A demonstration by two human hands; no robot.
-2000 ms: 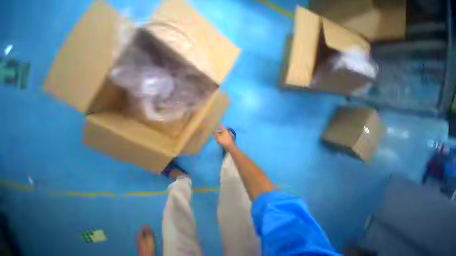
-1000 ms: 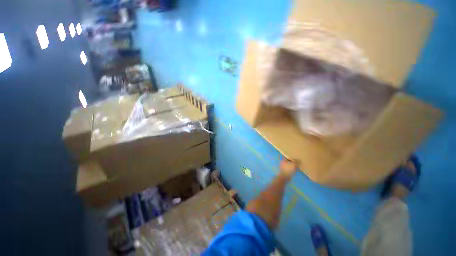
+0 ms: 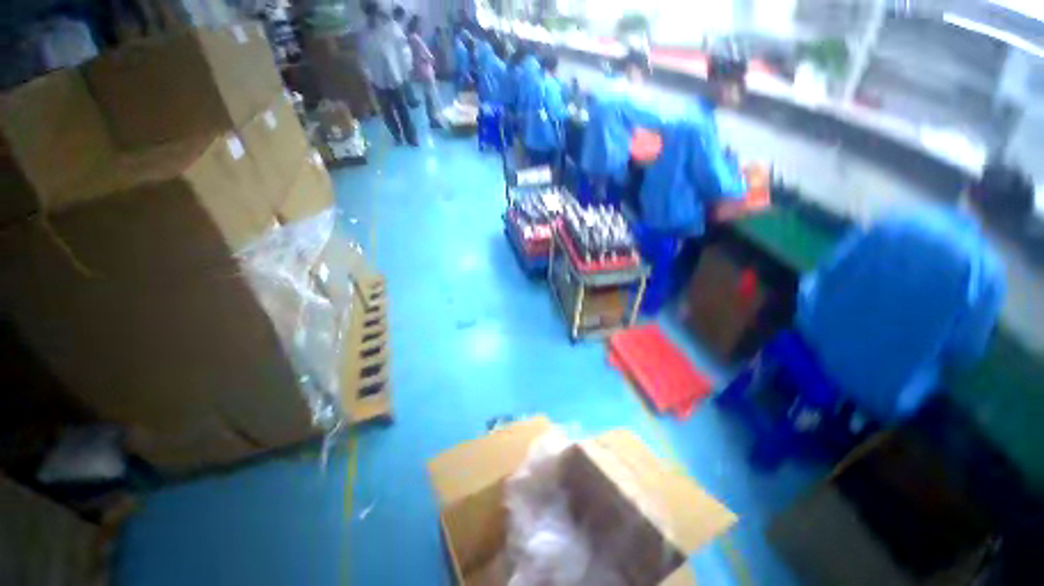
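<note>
An open brown carton (image 3: 479,469) stands on the blue floor at the bottom centre, cut off by the lower edge. Its flaps are spread. A clear crumpled plastic liner bag (image 3: 547,532) lies inside it. Neither of my hands is in the picture. The near side of the carton is out of view.
Stacked cartons (image 3: 149,252) with loose stretch wrap (image 3: 300,298) rise at left on a wooden pallet (image 3: 369,355). Red trays (image 3: 659,369) lie on the floor by a trolley (image 3: 598,292). Seated workers (image 3: 899,303) in blue line the right. Another open carton (image 3: 819,532) is at lower right.
The view has swung up from the floor to the aisle. The open carton now shows lower in the picture. The hand seen on its edge has left the view.
</note>
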